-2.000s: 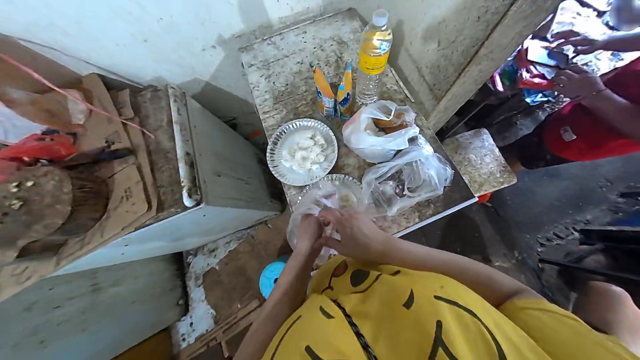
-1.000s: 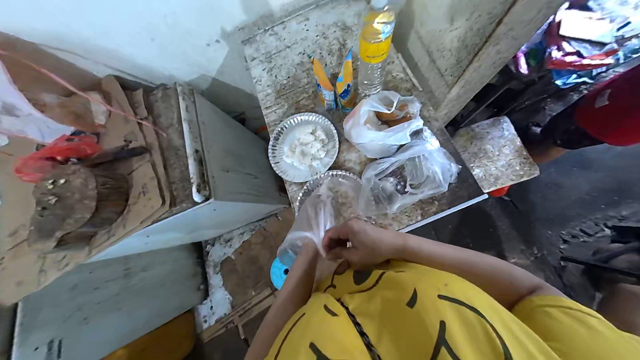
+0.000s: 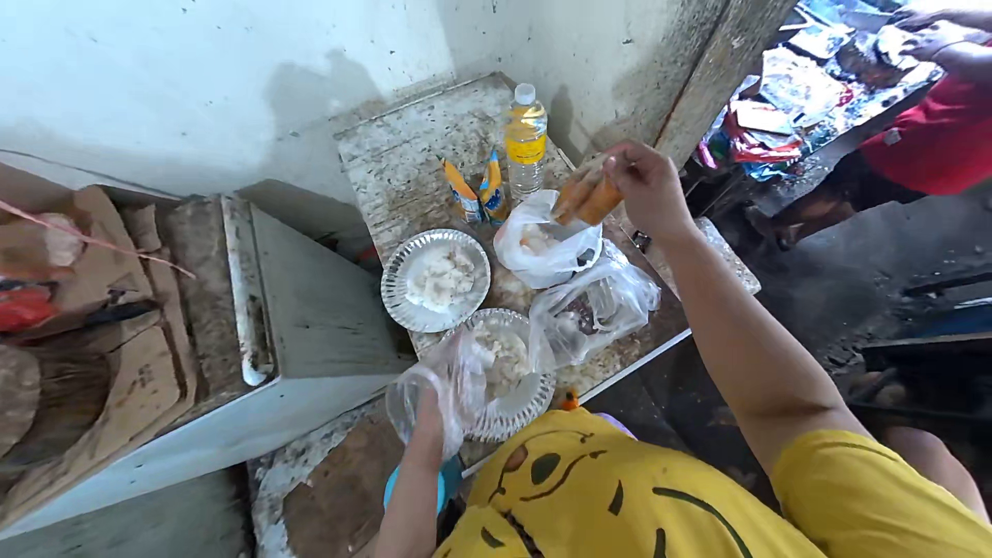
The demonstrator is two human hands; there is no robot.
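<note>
My right hand (image 3: 647, 182) holds a brown bag of food (image 3: 593, 198), its contents not clear, above an open white plastic bag (image 3: 542, 240) with pale items in it. A clear plastic bag (image 3: 442, 387) covers my left hand (image 3: 430, 407), whose fingers are blurred beneath it, beside the nearer foil-like plate (image 3: 515, 403) that holds whitish food. Behind it lies a second fluted plate (image 3: 399, 283) with white food (image 3: 446, 279). Another clear bag (image 3: 597, 310) with dark contents rests at the right of the plates.
A bottle with a yellow label (image 3: 526, 143) and two orange-blue packets (image 3: 463, 192) stand at the back of the worn table (image 3: 387, 155). A cabinet (image 3: 318, 302) and a chopping block (image 3: 62, 395) are at left. A person in red (image 3: 930, 139) is beyond the wall edge, upper right.
My right hand has moved from near my left hand to above the white bag, and now holds the brown item. The clear bag now covers my left hand, which has moved left.
</note>
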